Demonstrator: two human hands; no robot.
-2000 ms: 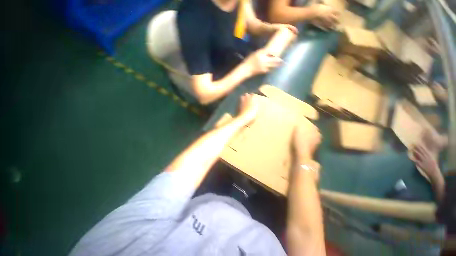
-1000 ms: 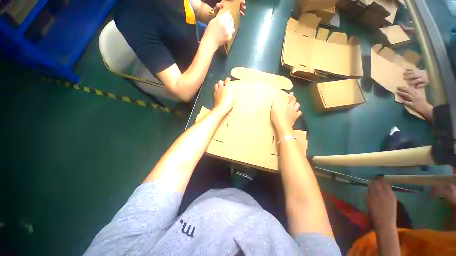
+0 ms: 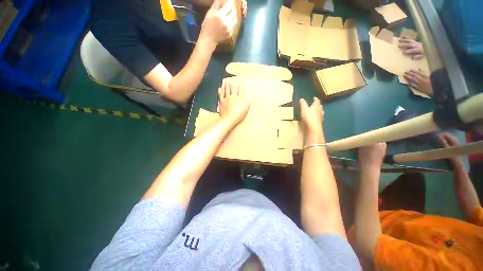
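A flat brown box blank [image 3: 262, 127] lies in front of me at the near edge of the dark green table, its lid panel with rounded tuck flap at the far end. Side flaps stick out left and right. My left hand [image 3: 233, 103] lies flat on the blank's upper left part, fingers spread. My right hand [image 3: 312, 114] is just off the blank's right edge, above the right side flap, fingers apart and holding nothing.
A part-folded box [image 3: 339, 79] and larger blanks [image 3: 318, 39] lie beyond to the right. A person in black works at the left. Other hands press a blank at far right. A pale pipe rail [image 3: 386, 132] crosses at right, near a person in orange.
My right hand has moved off the blank to its right, uncovering the right edge. My left hand now lies further in on the blank. The view has shifted, showing more of the person in orange.
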